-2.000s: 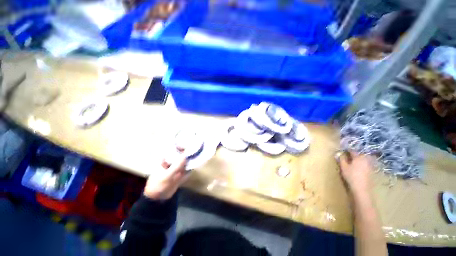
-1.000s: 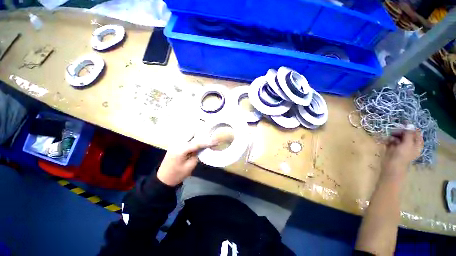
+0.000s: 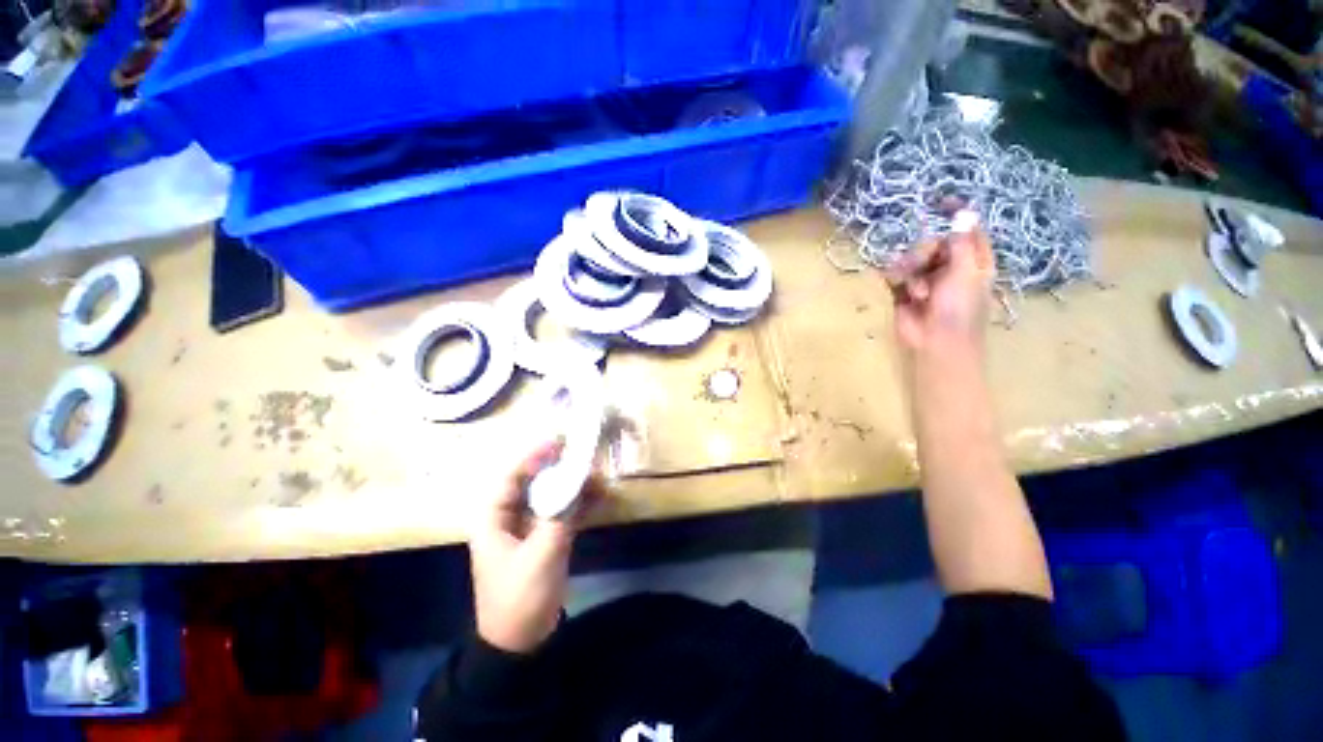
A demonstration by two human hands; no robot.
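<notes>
My left hand [image 3: 530, 536] holds a white flanged ring [image 3: 569, 452], tilted nearly edge-on, above the bench's front edge. My right hand [image 3: 943, 290] is at the front left of the grey cord pile [image 3: 1001, 196], fingers bent together, with a small white wrap on a fingertip. Whether it holds a cord cannot be told. A ring stack [image 3: 602, 283] of several overlapping grey-white rings lies before the blue bin. A ring with a dark collar [image 3: 462, 363] lies left of the stack. A coin-sized whitish round [image 3: 721, 383] lies on a cardboard sheet [image 3: 682, 420].
Blue bins [image 3: 537, 196] stand at the back. A smartphone [image 3: 244, 283] lies left of them. Two rings lie at far left, one here [image 3: 102, 305]. Another ring [image 3: 1201, 326] lies at right. A small blue tray [image 3: 87, 652] is below the bench at left.
The view has turned right. My left hand has tipped its ring from flat to nearly edge-on. My right hand remains by the cord pile, now at its front left.
</notes>
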